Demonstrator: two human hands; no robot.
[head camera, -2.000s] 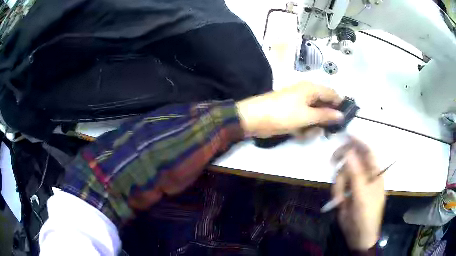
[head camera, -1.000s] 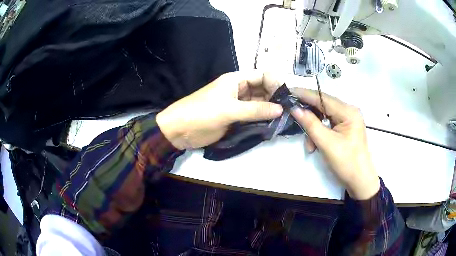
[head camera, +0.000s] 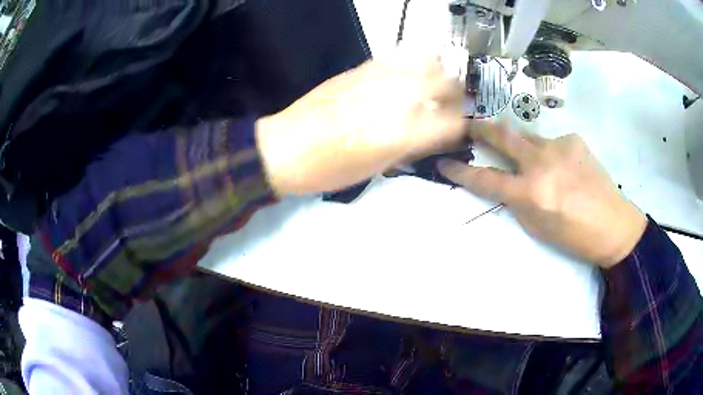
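Note:
The dark waistband end (head camera: 438, 167) lies on the white table just in front of the needle plate (head camera: 491, 86). My left hand (head camera: 370, 127) is on the cloth, blurred, its fingers beside the presser foot (head camera: 472, 77). My right hand (head camera: 551, 189) presses the waistband end with its fingertips from the right. A thin pointed tool (head camera: 486, 214) sticks out from under my right hand towards the lower left. The rest of the black jeans (head camera: 293, 46) lies to the left, partly behind my left arm.
The white sewing machine (head camera: 647, 27) stands at the upper right, with a white ribbed knob (head camera: 550, 91) and dark spring. The table's wooden-coloured edge (head camera: 370, 310) runs above my plaid-clothed lap (head camera: 331, 347).
Both hands have moved the waistband end up to the needle plate. It was pinched between my hands nearer the table's middle. The tool now points to the lower left instead of upward.

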